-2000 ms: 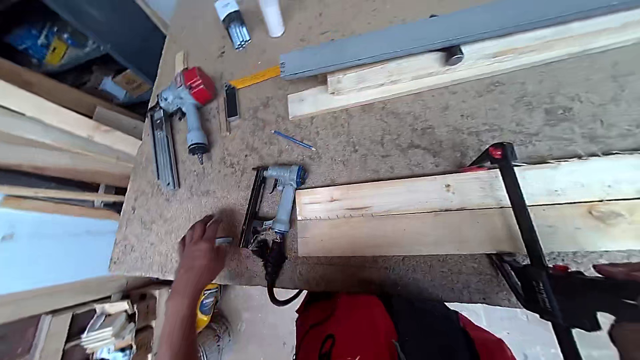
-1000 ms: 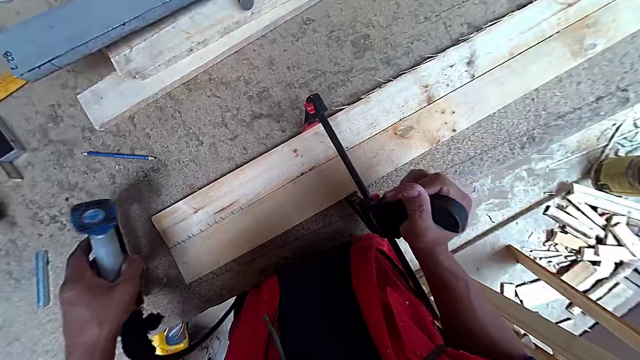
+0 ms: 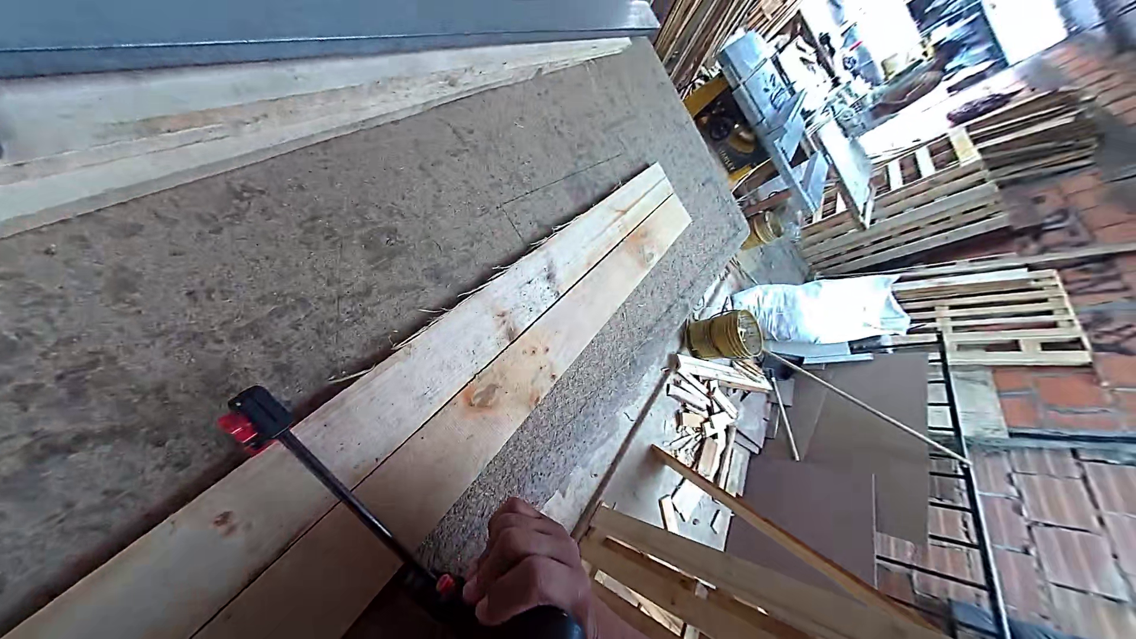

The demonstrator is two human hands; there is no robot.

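Observation:
My right hand grips the black handle of a bar clamp at the lower middle of the view. The clamp's dark bar crosses two pale boards that lie side by side on the workbench. Its fixed jaw, black with a red pad, sits at the boards' far edge. A thin dark seam runs between the boards, and the far board has a rough, splintered outer edge. My left hand is outside the view.
More boards and a long grey metal piece lie along the bench's far side. Beyond its right edge are a yellow bucket, scrap wood, a white sack, pallets and a leaning wooden strip.
The view has swung right toward the boards' other end. My left hand, which held a grey-blue tool one second ago, has left the view. My right hand remains on the clamp handle.

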